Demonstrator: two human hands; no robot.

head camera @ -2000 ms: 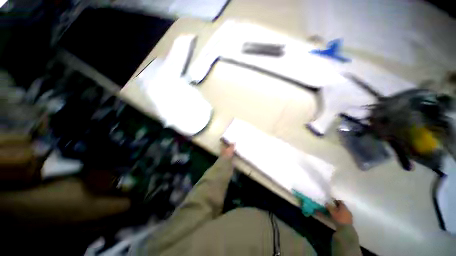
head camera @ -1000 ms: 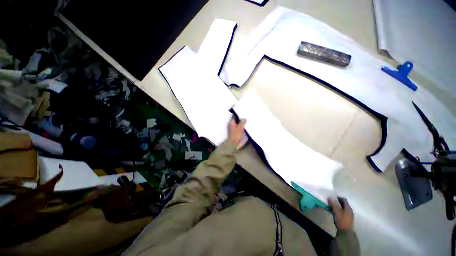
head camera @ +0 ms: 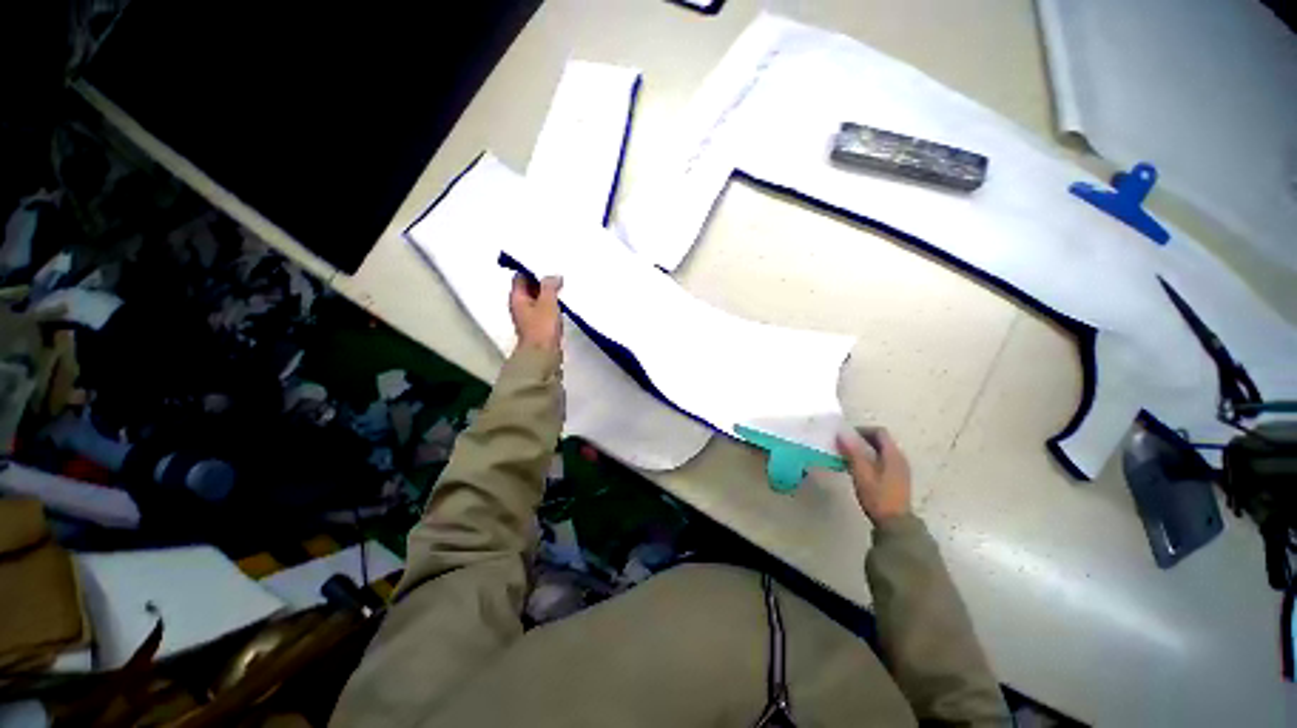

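Observation:
A cut piece stack [head camera: 697,341] with a white top and dark edge lies over another white-topped stack [head camera: 626,420] near the table's front edge. My left hand [head camera: 538,309] grips its left end at the near edge. My right hand [head camera: 878,472] grips its right end, beside a green spring clamp [head camera: 782,458] on the near edge. The fingers' undersides are hidden.
The lay with paper marker [head camera: 910,242] curves behind, bearing a wrapped metal weight [head camera: 908,157] and blue clamp [head camera: 1127,202]. Shears [head camera: 1212,341] and the cutting machine [head camera: 1173,498] are at the right. Black fabric [head camera: 327,114] lies at upper left. Scraps cover the floor.
Both hands have moved left with the clamped stack, from beside the other white-topped stack to over it. The green clamp has moved with it.

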